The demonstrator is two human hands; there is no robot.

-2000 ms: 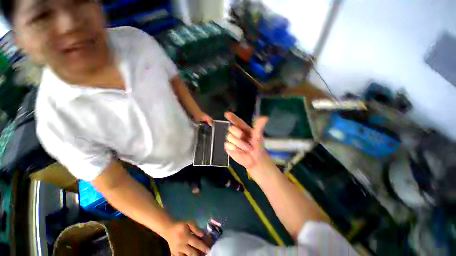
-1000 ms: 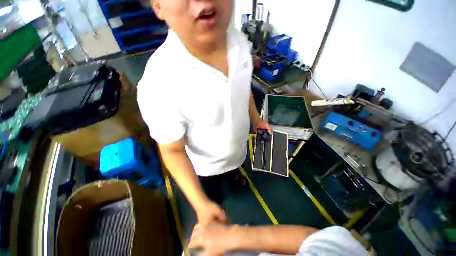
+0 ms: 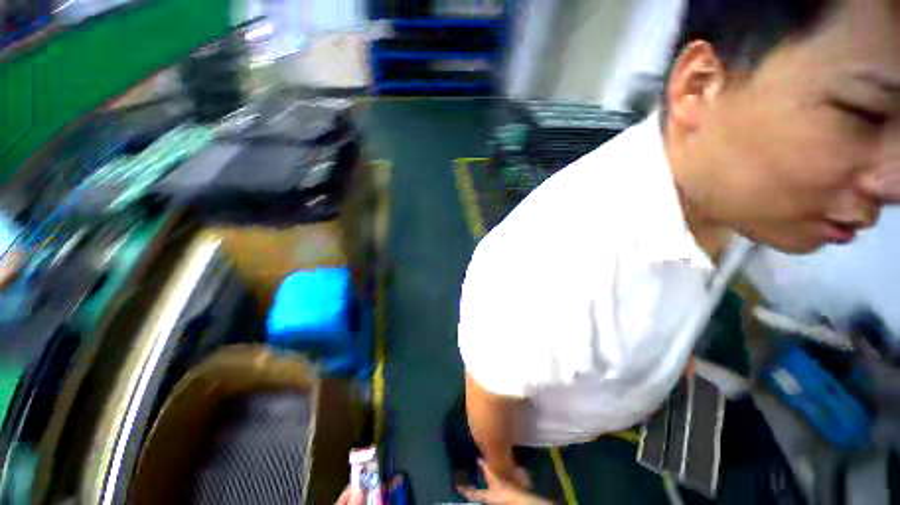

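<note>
A small white and pink box point(image 3: 365, 471) stands out at the bottom edge, left of centre. My left hand point(image 3: 349, 494) is cut off by the edge; only blurred fingertips show against the box's left side, and they appear to hold it. My right hand is not in view. Another person's open hand point(image 3: 496, 489) is at the bottom edge, to the right of the box and apart from it.
A person in a white shirt point(image 3: 572, 306) stands close on the right, with a dark panelled tray point(image 3: 685, 434) at their far side. An open brown carton point(image 3: 314, 424), a blue bin point(image 3: 310, 306) and black trays point(image 3: 262, 168) line the left. A green aisle point(image 3: 422, 256) runs ahead.
The view has swung left, so the other person now appears further right with their head turned aside. My right hand has left the view. The small box now shows at the bottom.
</note>
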